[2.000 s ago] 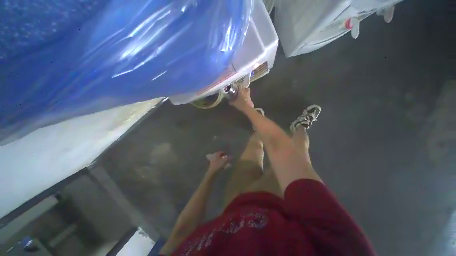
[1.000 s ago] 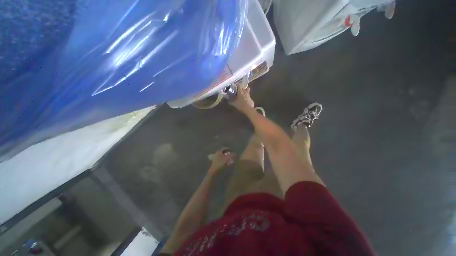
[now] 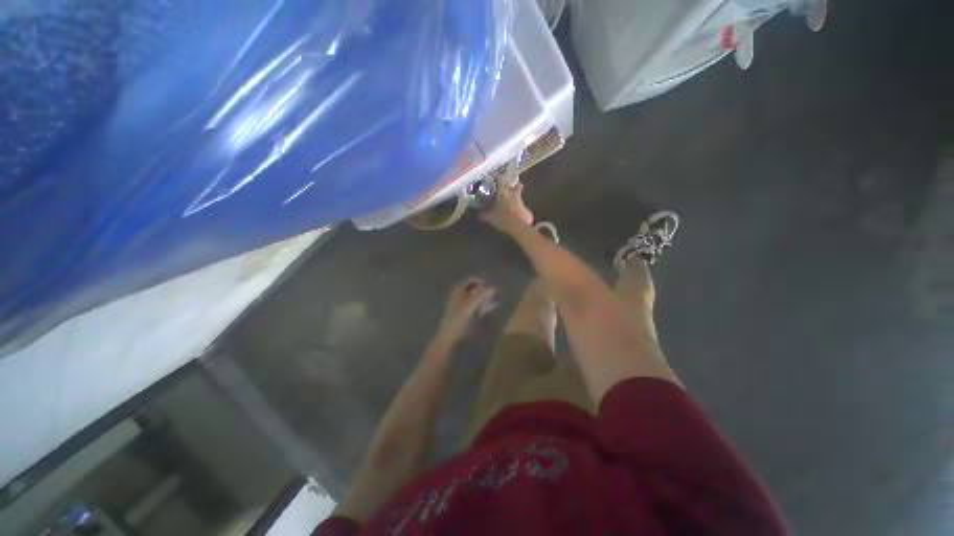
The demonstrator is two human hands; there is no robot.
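The white water dispenser (image 3: 523,79) stands at the top centre, with a big blue bottle (image 3: 345,115) under shiny clear plastic. My right hand (image 3: 508,206) is at the dispenser's front by the tap (image 3: 514,168). It is closed around a small drinking container (image 3: 482,193), of which a shiny round part shows; the fingers hide the rest. My left hand (image 3: 468,304) is lower, in the air away from the dispenser, fingers curled. A small dark spot and a pale bit show at its fingertips, too blurred to name.
A second white appliance (image 3: 654,52) with a red tap part is at the top right. A pale panel (image 3: 136,325) runs along the left, with a grey frame or shelf below. Grey floor (image 3: 795,314) shows on the right. My legs and shoes are below the dispenser.
My left hand has risen and moved slightly right, closer to the dispenser. My right hand has stayed at the tap with the container. The view has shifted slightly.
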